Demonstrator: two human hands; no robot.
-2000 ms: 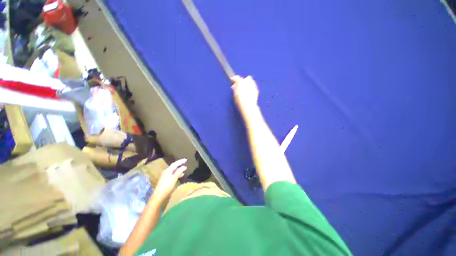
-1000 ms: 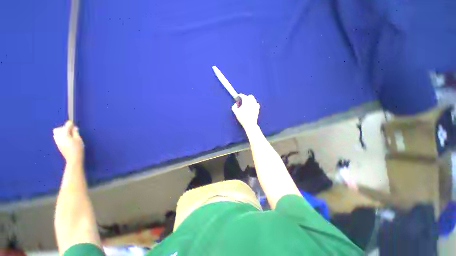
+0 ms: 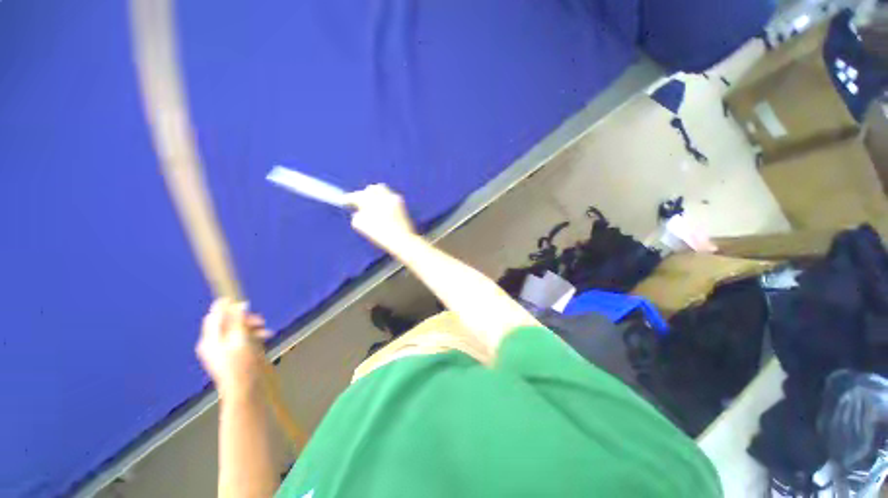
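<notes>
Blue fabric [image 3: 302, 88] covers the table up to its near edge. My left hand [image 3: 234, 340] is closed around a long tan, slightly bent smoothing stick [image 3: 180, 146]. The stick runs up over the fabric to the top of the view, and its tail end sticks out below my hand past the table edge. My right hand [image 3: 382, 216] is closed on the shears [image 3: 307, 185]. Their silvery blades look closed and point left over the fabric; the handles are hidden in my fist.
The grey table edge [image 3: 487, 195] runs diagonally in front of me. Dark scraps [image 3: 604, 253] and a blue item [image 3: 613, 306] lie beyond it at the right. Cardboard boxes [image 3: 803, 112] stand at the upper right, with dark cloth and clear plastic at the lower right.
The view has turned towards the right-hand side of the table. My left hand has gone from holding the stick mid-fabric to the near table edge. The shears now point more to the left.
</notes>
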